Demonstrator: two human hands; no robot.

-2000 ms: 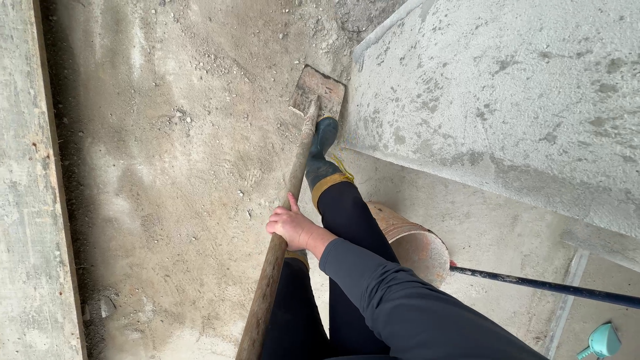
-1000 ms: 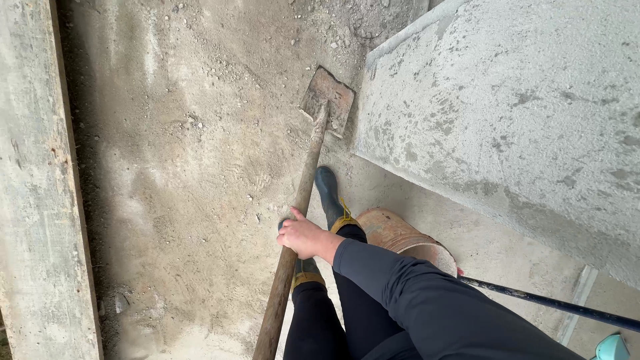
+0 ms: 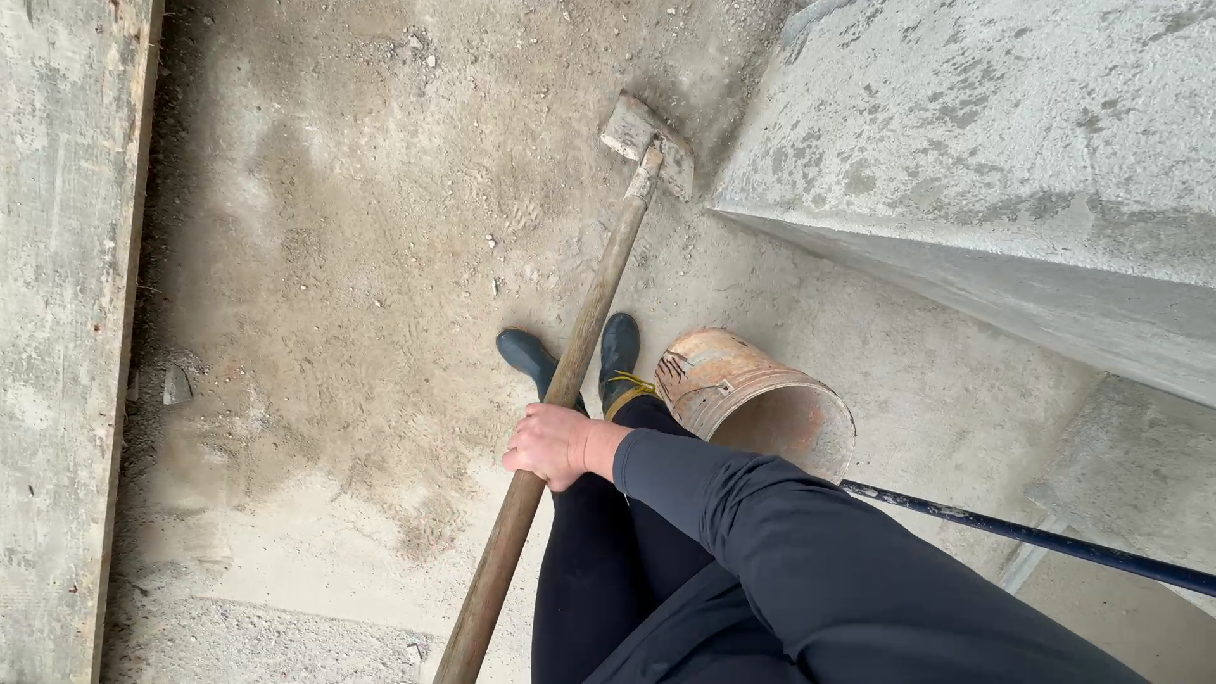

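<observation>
My right hand (image 3: 549, 446) is closed around the wooden handle of a hoe (image 3: 598, 294), at about the middle of the part in view. The handle runs from the bottom edge up to the right. Its metal blade (image 3: 651, 142), crusted with pale dirt, is at the ground near the corner of a concrete block (image 3: 978, 123). A worn, dirt-stained plastic bucket (image 3: 698, 380) lies tipped on its side, right of my boots, its mouth toward the lower right. My left hand is out of view.
A dark blue pole (image 3: 1026, 537) runs from behind the bucket to the right edge. A long weathered board (image 3: 71, 313) lines the left side. Both my rubber boots (image 3: 620, 347) stand on dusty ground with loose stones. A small rock (image 3: 176, 385) lies near the board.
The boot that was out by the hoe blade two seconds ago is now back beside the other one. The blade has turned to another angle. My right hand has kept hold of the handle.
</observation>
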